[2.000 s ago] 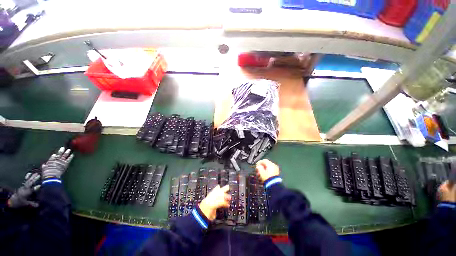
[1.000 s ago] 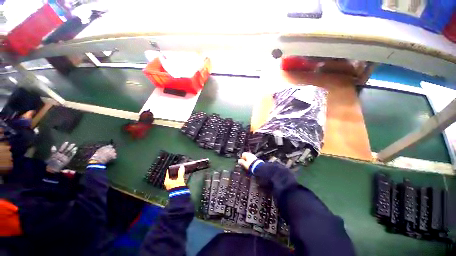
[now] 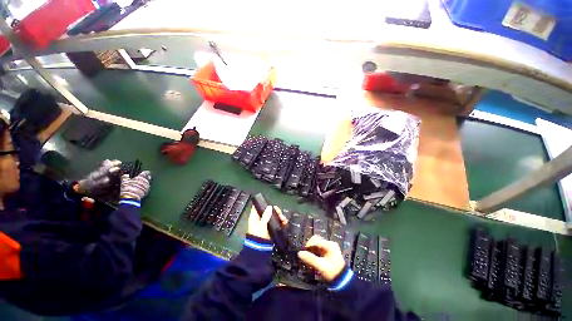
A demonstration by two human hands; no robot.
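Note:
My left hand (image 3: pixel 263 224) holds a black remote control (image 3: pixel 276 229) tilted, its plain side up, above a row of remotes (image 3: pixel 367 254). My right hand (image 3: pixel 324 257) is at the remote's lower end with fingers bent; whether it holds a small part cannot be told. A clear plastic bag (image 3: pixel 386 147) lies open behind, with loose black covers (image 3: pixel 365 202) spilling from its mouth toward me. More remotes (image 3: pixel 276 164) lie in a row left of the bag, and a smaller row (image 3: pixel 216 205) lies to the left of my left hand.
A cardboard sheet (image 3: pixel 439 166) lies under the bag. A red parts bin (image 3: pixel 233 91) stands on a white sheet. A dark red object (image 3: pixel 180 148) lies left. Another row of remotes (image 3: pixel 515 269) is at the right. A neighbouring worker in knitted gloves (image 3: pixel 133 185) is at the left, below a white shelf.
My left hand has moved right with the remote and turned it more upright. My right hand has come from the bag's mouth down to the remote. The neighbour's gloved hands have come closer together.

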